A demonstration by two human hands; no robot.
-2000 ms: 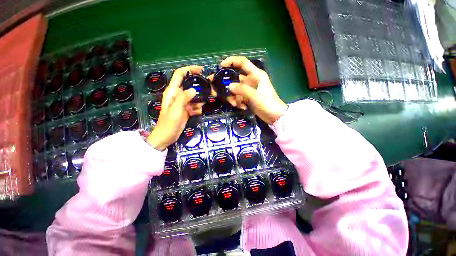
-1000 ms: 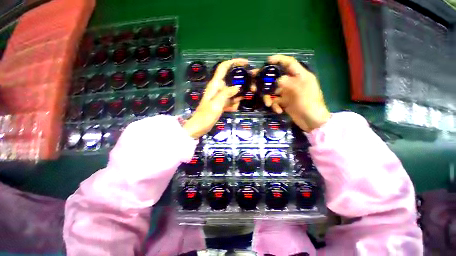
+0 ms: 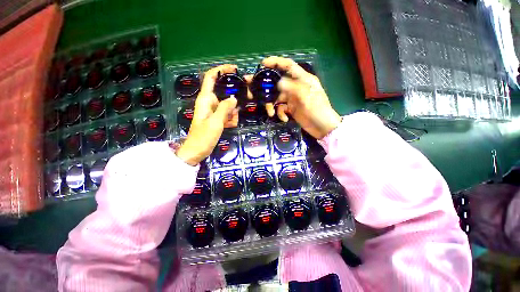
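My left hand (image 3: 212, 114) is shut on a round display unit (image 3: 231, 85), a black glossy disc with blue spots lit on its face. My right hand (image 3: 302, 97) is shut on a second round display unit (image 3: 266, 84), also showing blue. Both are held side by side, faces up, over the upper part of the clear blister tray (image 3: 268, 246). The tray's pockets hold black discs, many showing red text. My hands hide some upper pockets.
A second filled blister tray (image 3: 108, 128) lies at left, beside a red-orange foam tray (image 3: 25, 108). Empty blister trays (image 3: 450, 74) and a dark grey sheet with red-orange edge (image 3: 379, 51) are at upper right. A thin dark cable loop or eyeglasses (image 3: 402, 130) lies on the green mat.
The camera view has swung, so the trays sit further left and tilted compared with one second ago. Both hands still hold their units, and the blue spots remain lit.
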